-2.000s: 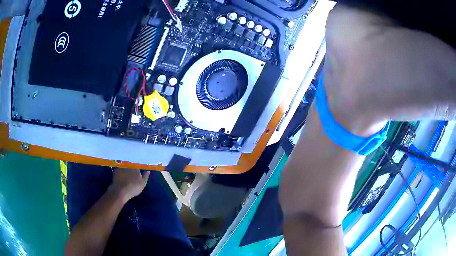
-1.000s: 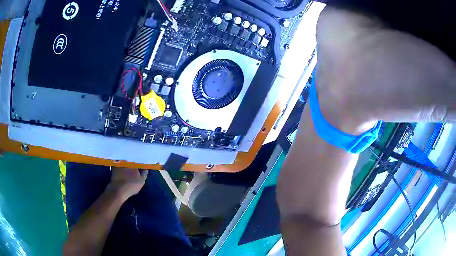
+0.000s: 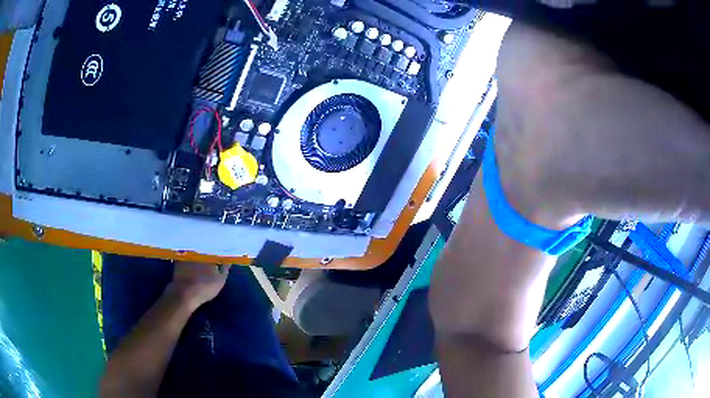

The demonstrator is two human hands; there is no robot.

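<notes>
An open laptop base (image 3: 101, 167) lies on an orange-edged fixture (image 3: 374, 253). It shows a black battery pack (image 3: 117, 85), a dark motherboard (image 3: 300, 39), a yellow-wrapped coin cell (image 3: 237, 165) with red-black wires, and a silver-white fan (image 3: 311, 175). My left hand (image 3: 198, 284) is low at the fixture's front edge; its fingers are partly hidden, so its grip cannot be told. My right hand (image 3: 584, 140) is large and blurred close to the camera, right of the base, above a blue wrist band (image 3: 518, 225). Its fingers do not show.
A small black tab (image 3: 273, 253) sits on the fixture's front rim. Below are dark blue trousers (image 3: 237, 334) and a rounded grey seat-like object (image 3: 335, 303). A green bench surface with a dark patch (image 3: 409, 342) lies lower right, with cables and blue-white curved parts (image 3: 623, 326) beyond.
The right hand and wrist band have shifted slightly left and down in the picture compared with the first frame. The base has shifted slightly left in view. The left hand looks nearly unchanged.
</notes>
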